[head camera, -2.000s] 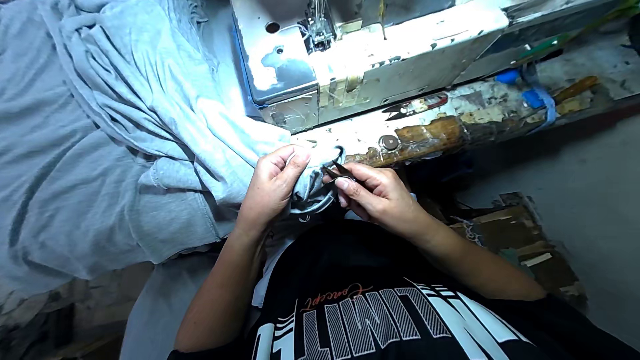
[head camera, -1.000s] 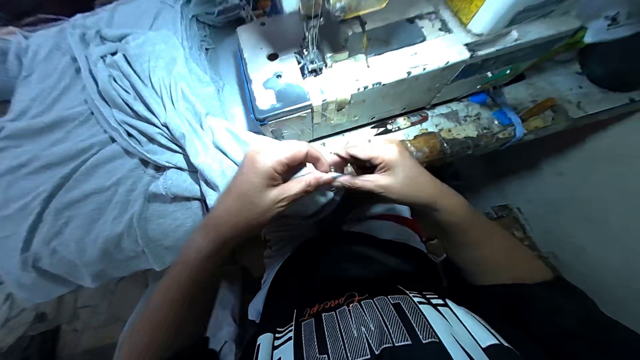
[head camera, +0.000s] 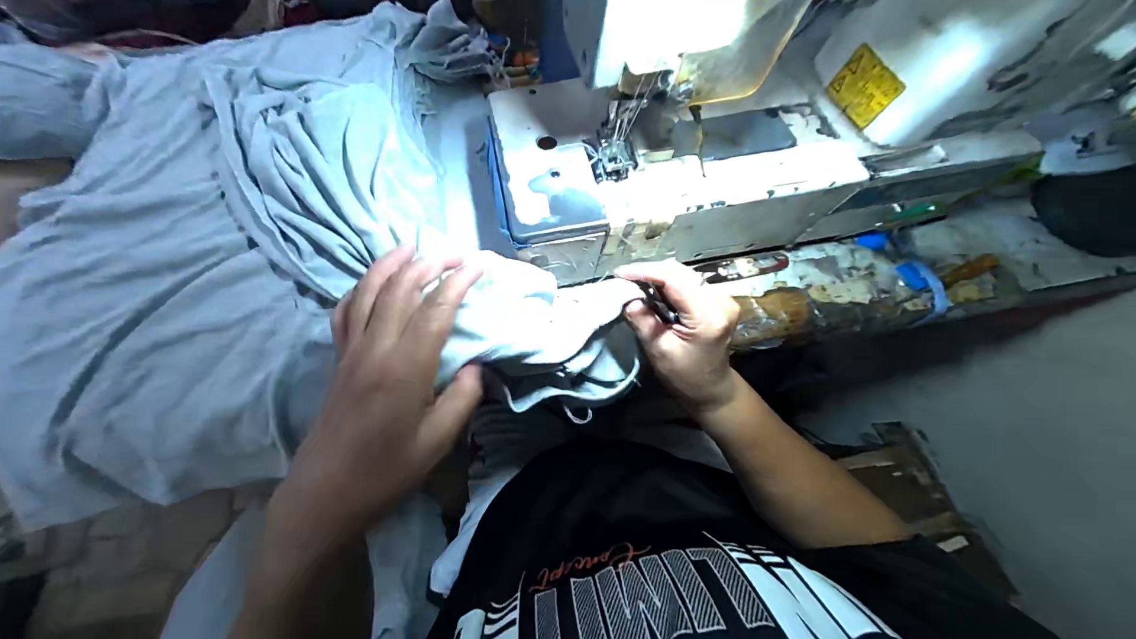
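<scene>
A light grey knit garment (head camera: pixel 177 319) spreads over the left side, with a gathered edge of it lying in front of the sewing machine (head camera: pixel 568 213). My left hand (head camera: pixel 390 355) rests on the folds with its fingers spread, somewhat blurred. In my right hand (head camera: pixel 683 328) is a small dark tool (head camera: pixel 658 306), perhaps thread snips, held at the garment's edge between thumb and fingers. Below the edge a loose loop of thread or narrow trim (head camera: pixel 579 414) hangs down.
The machine's needles and presser foot (head camera: pixel 614 155) are above the fabric. A red-handled tool (head camera: pixel 744 266) lies along the machine's front. Further right, a blue band (head camera: pixel 932 288) wraps the worn table edge. A carton (head camera: pixel 905 479) stands low at the right.
The hands were close together at the fabric edge; now my left hand is apart from my right, spread on the garment. The view has shifted, showing more of the machine.
</scene>
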